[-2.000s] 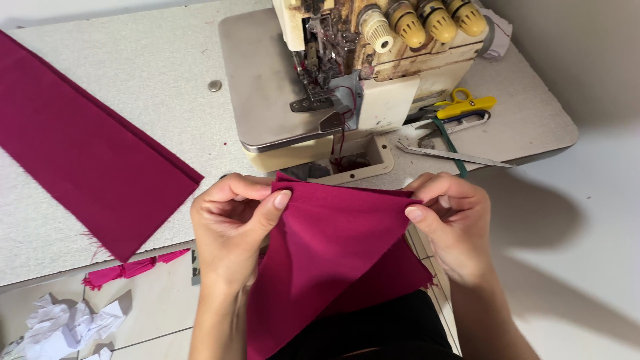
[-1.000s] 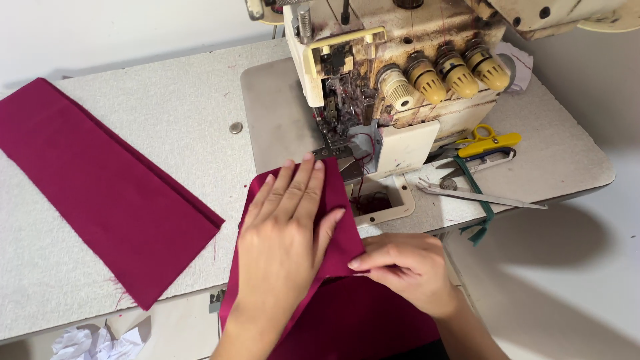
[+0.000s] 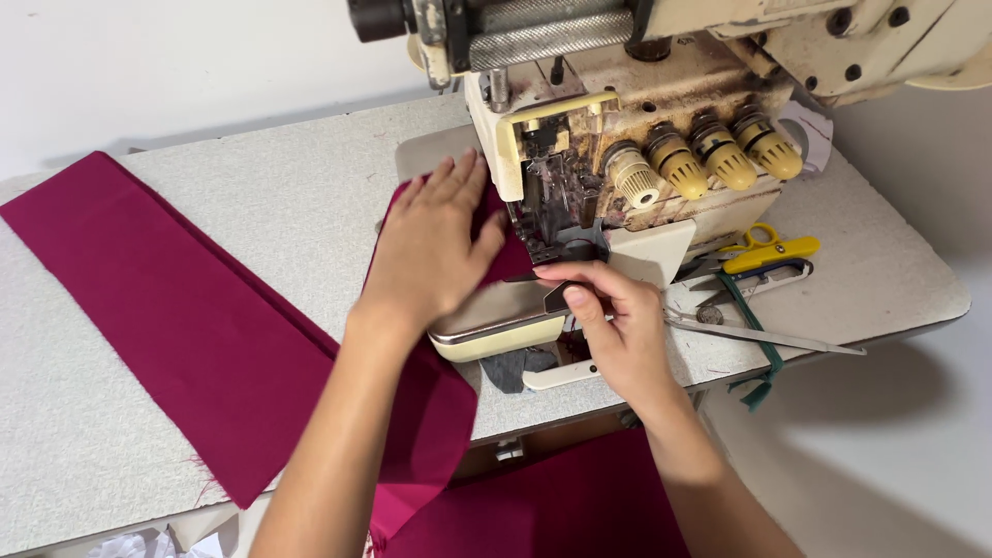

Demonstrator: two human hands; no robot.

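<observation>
An overlock sewing machine (image 3: 635, 147) with yellowed tension dials stands at the upper right. My left hand (image 3: 434, 240) lies flat, fingers spread, on a magenta fabric piece (image 3: 504, 260) on the machine's bed, left of the presser foot (image 3: 542, 252). The same cloth seems to hang off the table's front edge toward my lap. My right hand (image 3: 612, 310) is at the front of the foot, its index fingertip by the fabric's edge and its thumb bent under; whether it pinches the cloth is hidden. Folded magenta fabric (image 3: 178, 310) lies on the table at the left.
Yellow-handled thread snips (image 3: 771, 253), metal tweezers (image 3: 775, 335), a green fabric strip (image 3: 756, 325) and a small round metal piece (image 3: 709, 315) lie right of the machine. White scraps (image 3: 155, 545) show below the table's front edge, lower left. The white wall stands behind.
Both hands have moved from in front of the machine up to its bed and foot. The cloth stretched between them two seconds ago now lies under my left hand beside the foot.
</observation>
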